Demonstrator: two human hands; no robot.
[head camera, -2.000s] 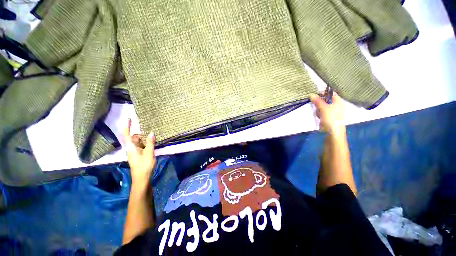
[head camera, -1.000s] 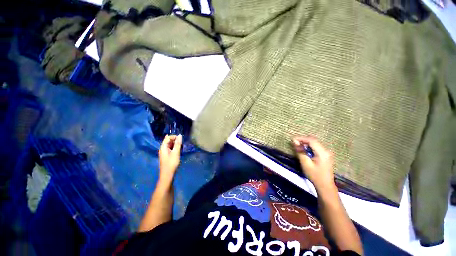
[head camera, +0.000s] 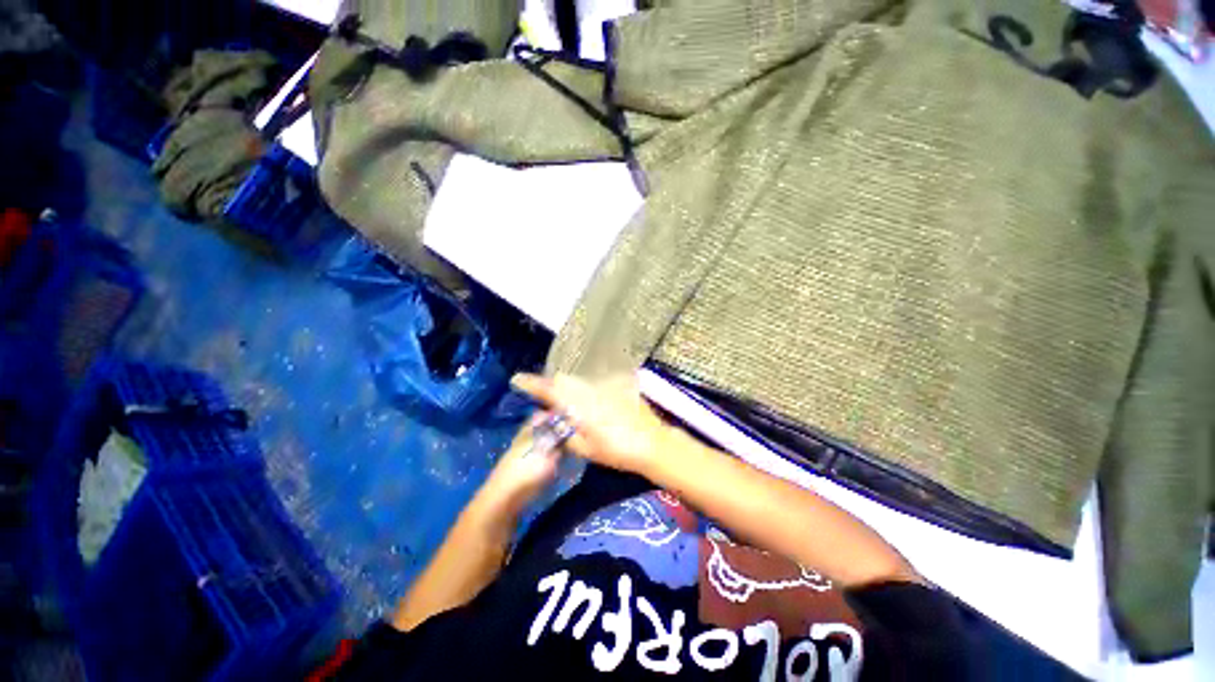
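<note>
An olive-green textured jacket (head camera: 919, 280) lies spread on the white table, its black-edged hem (head camera: 853, 466) towards me. Its near sleeve (head camera: 626, 300) slants down to the table's front edge. My right hand (head camera: 606, 416) is at the sleeve's end and covers the cuff, with a finger stretched out to the left. My left hand (head camera: 530, 460) is just below and touches or nearly touches it. A small shiny metal tool (head camera: 552, 430) shows between them, seemingly in my right hand. Blur hides whether either hand grips the cuff.
Another olive jacket (head camera: 387, 173) lies to the left on the table (head camera: 520, 227) and hangs over its edge. Blue plastic (head camera: 426, 360) is below the edge. A blue crate-like thing (head camera: 220, 506) stands on the blue floor (head camera: 267, 360). An olive heap (head camera: 213, 127) is at upper left.
Both hands have left the hem corners. My right hand has moved left across the hem to the sleeve's end, and the left hand has come in to meet it. The view has swung left.
</note>
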